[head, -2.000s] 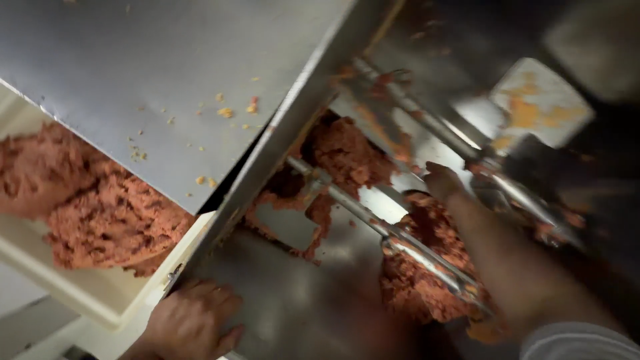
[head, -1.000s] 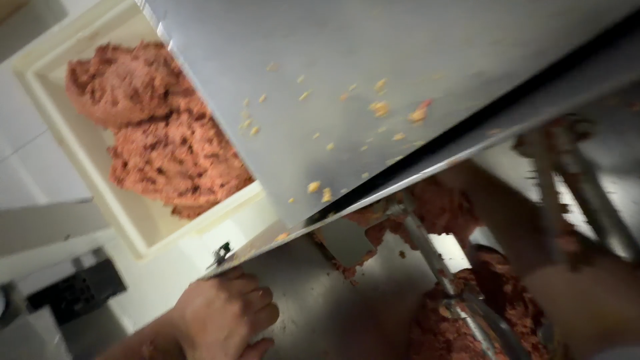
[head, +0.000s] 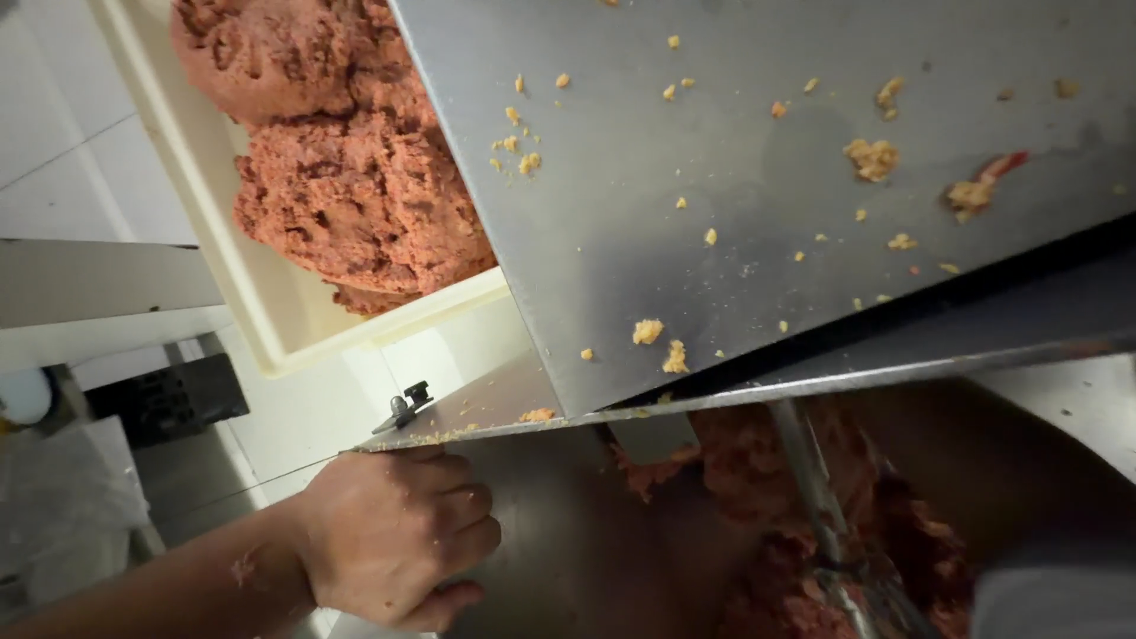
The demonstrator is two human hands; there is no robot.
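Note:
My left hand (head: 404,537) rests with curled fingers at the rim of a steel mixer tub (head: 532,497), below the tub's corner catch. My right forearm (head: 958,453) reaches into the tub under the steel lid (head: 754,222); the right hand itself is hidden. Inside the tub, reddish ground meat (head: 763,470) lies around a metal mixing shaft (head: 821,506). More ground meat (head: 364,195) sits in a cream plastic bin (head: 257,328) at the upper left.
Yellowish and reddish crumbs (head: 872,160) are scattered over the lid. A small black latch (head: 404,406) sticks up by the tub's corner. A black crate (head: 169,399) and a clear plastic bag (head: 71,497) lie low at the left, over a tiled floor.
My right hand, partly visible at the meat two seconds ago, is now hidden below the lid's edge. My left hand stays at the rim. The view has turned and shifted strongly.

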